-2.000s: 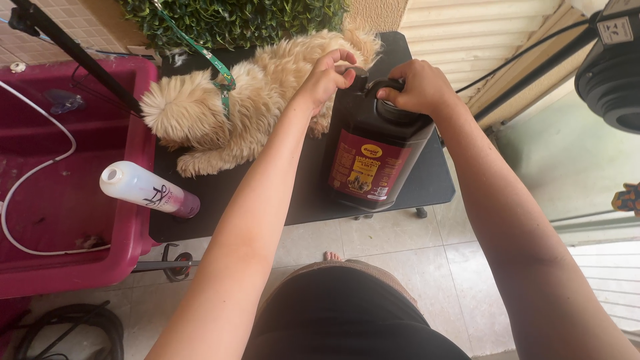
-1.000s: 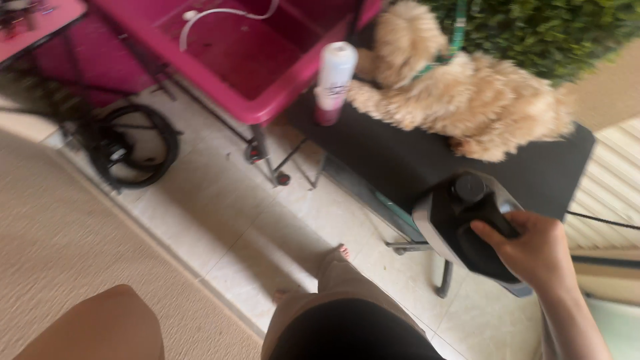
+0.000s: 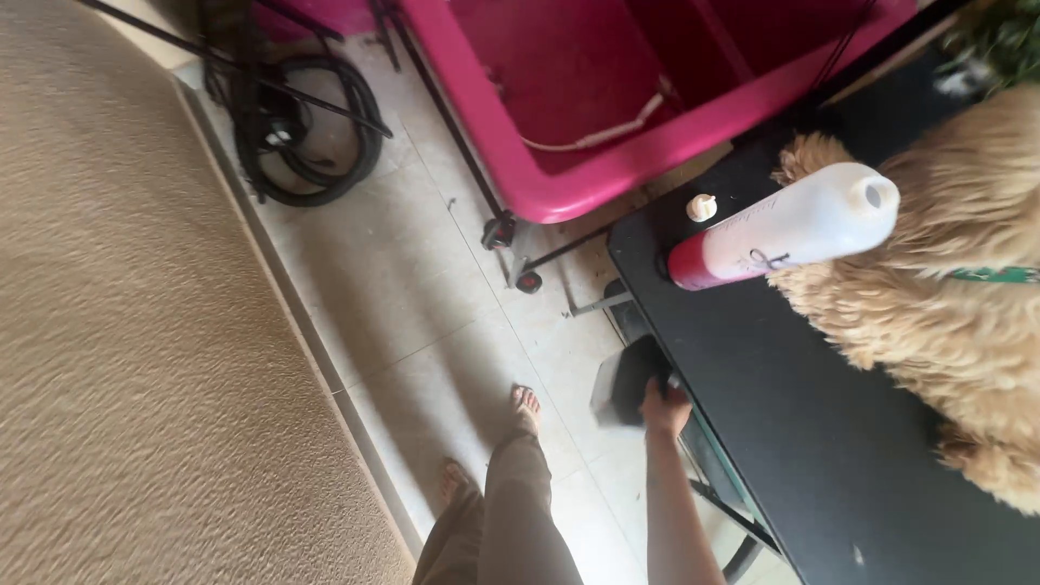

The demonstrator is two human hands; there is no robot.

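My right hand [image 3: 668, 409] grips the dark plastic jug [image 3: 627, 383] low beside the black table's edge, near floor level; the jug is blurred and partly behind the table. My left hand is out of view. On the black grooming table [image 3: 731, 366] stands a translucent squeeze bottle [image 3: 788, 227] with dark pink liquid in its bottom and an open mouth. A small white cap [image 3: 701, 208] lies beside it. The curly, light tan dog [image 3: 918, 325] lies on the table, with a green collar or leash [image 3: 995, 275] at its neck.
A magenta tub [image 3: 561, 191] with a pale hose [image 3: 593, 138] inside stands beyond the table, on legs with casters [image 3: 529, 282]. A coiled black hose [image 3: 357, 154] lies on the tile floor. A textured beige wall [image 3: 146, 325] runs along the left. Green foliage [image 3: 1003, 41] is at upper right.
The jug, on the table two seconds ago, has gone down beside the table's edge in my right hand. My left hand has let go of it and left view. The view has swung left.
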